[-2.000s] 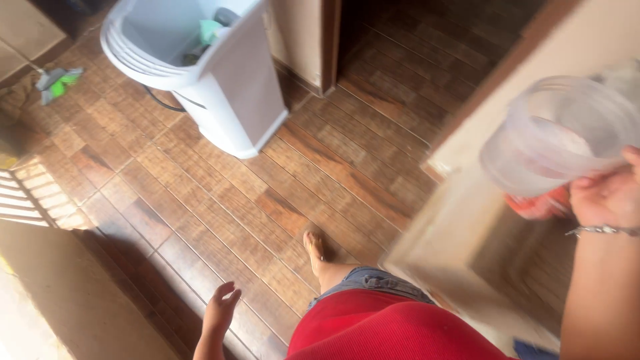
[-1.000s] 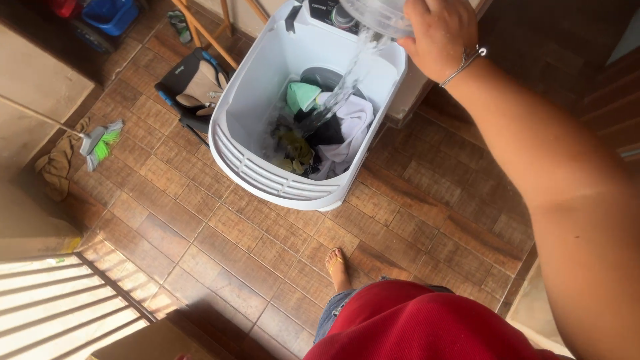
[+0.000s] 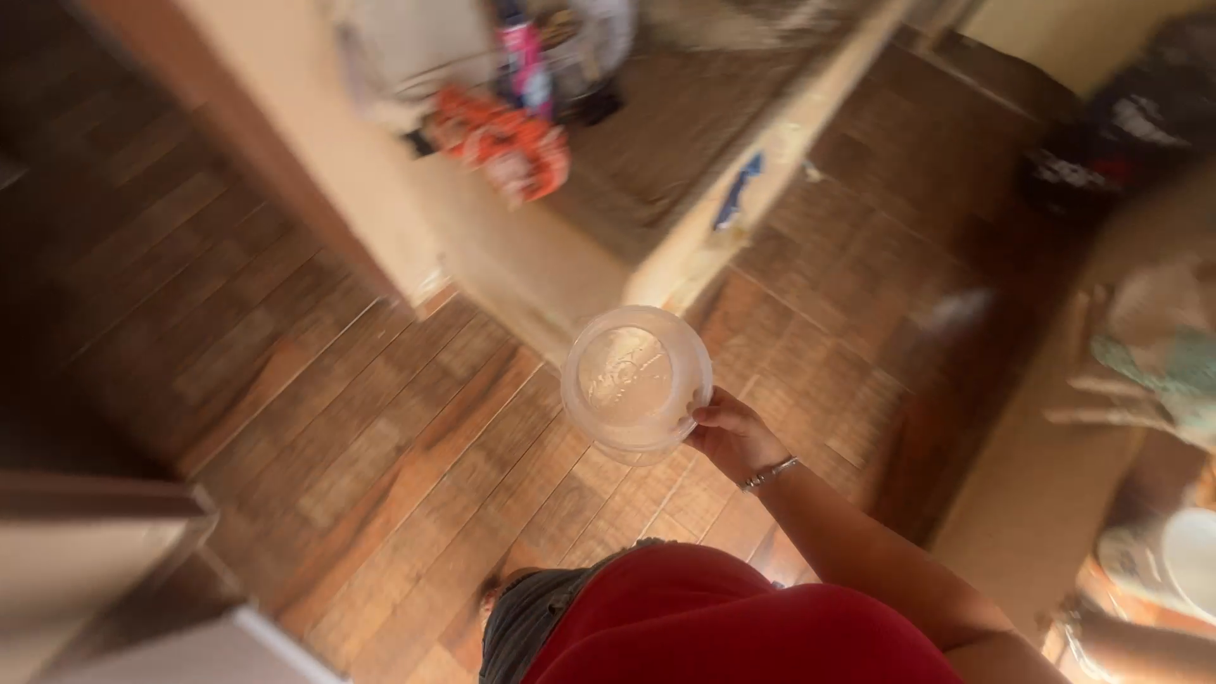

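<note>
My right hand (image 3: 736, 437), with a bracelet at its wrist, grips the rim of a clear plastic tub (image 3: 625, 378) over the tiled floor. A few drops show inside the tub, and no pool of water can be made out in it. Beyond the tub is the corner of a light-coloured basin (image 3: 655, 275). On the basin's left side lies an orange cloth (image 3: 508, 152), beside a pink and blue bottle (image 3: 524, 62). My left hand is out of the frame.
A blue scrap (image 3: 738, 193) is on the basin's right edge. Part of a white appliance (image 3: 204, 655) shows at the lower left. Dark bags or cloths (image 3: 1111, 142) are at the upper right, blurred. A white container (image 3: 1192, 560) stands at the right edge.
One second ago water was pouring from the tub over the clothes in the white washing machine; now the tub is away from it, near the basin. The view has swung to the right.
</note>
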